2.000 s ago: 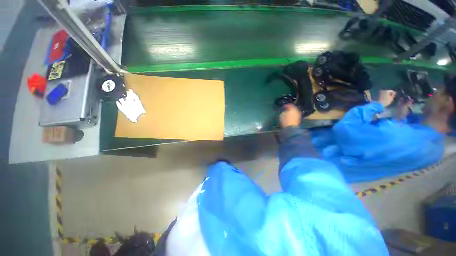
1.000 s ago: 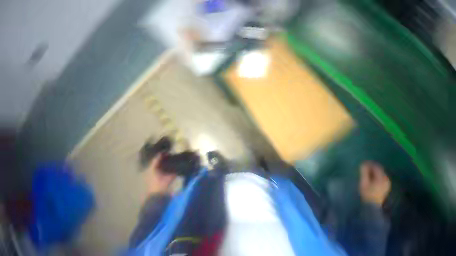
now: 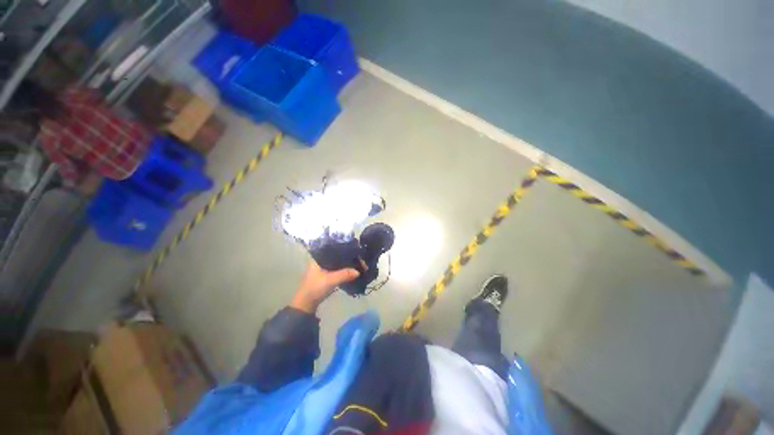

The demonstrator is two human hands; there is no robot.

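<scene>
My left hand (image 3: pixel 318 285) is closed around a bunch of black headsets (image 3: pixel 339 253) and holds them out in front of me above the floor. A round black ear cup shows at the bunch's right side, and thin dark wires or booms stick out around it. The far part of the bunch is washed out by white glare, so I cannot tell how many headsets there are. My right hand is not in view; only part of the blue right sleeve shows at the lower edge.
Blue plastic crates (image 3: pixel 286 85) stand on the floor at the upper left, with more blue crates (image 3: pixel 136 212) below. A person in a red checked shirt (image 3: pixel 100 136) is at the left. Cardboard boxes (image 3: pixel 140 370) are at the lower left. Yellow-black tape (image 3: pixel 475 245) crosses the floor.
The view has turned away from the green bench and tan board to the open floor and crates. My left hand with the headsets has come into clearer view. My right hand has left the picture.
</scene>
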